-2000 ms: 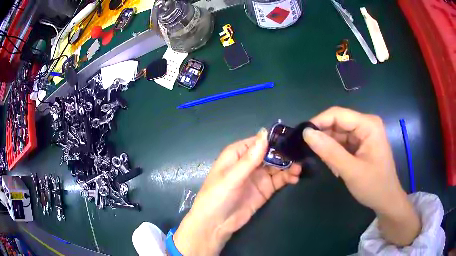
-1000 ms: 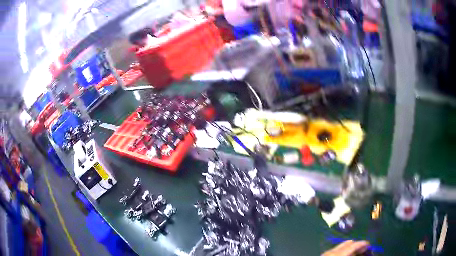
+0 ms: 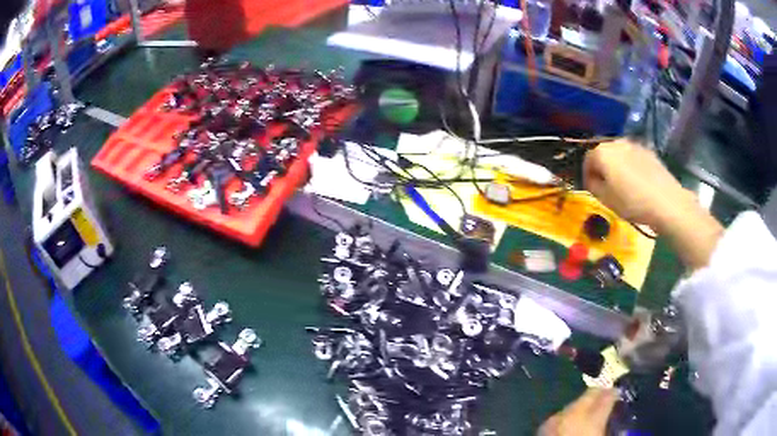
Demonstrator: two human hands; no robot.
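My right hand [image 3: 629,183], bare with a white sleeve, is over the black cables [image 3: 545,153] above the yellow mat [image 3: 626,243] at the right. Its fingers are curled, but a grip on a cable cannot be made out. My left hand [image 3: 584,415] is at the bottom right, cut off by the lower edge. A dark, blurred watch-like part [image 3: 626,393] is at its fingers; whether it is held is unclear.
A large heap of spring clamps [image 3: 409,332] lies left of my left hand. A red tray [image 3: 128,157] holds more clamps; several lie by the white box [image 3: 68,221]. A metal rail [image 3: 545,289] runs between heap and mat. A glass bottle [image 3: 656,328] stands near my sleeve.
The view has swung left towards the clamps and tray. My right hand has left the watch case and moved out to the cables. My left hand is now low at the picture's edge.
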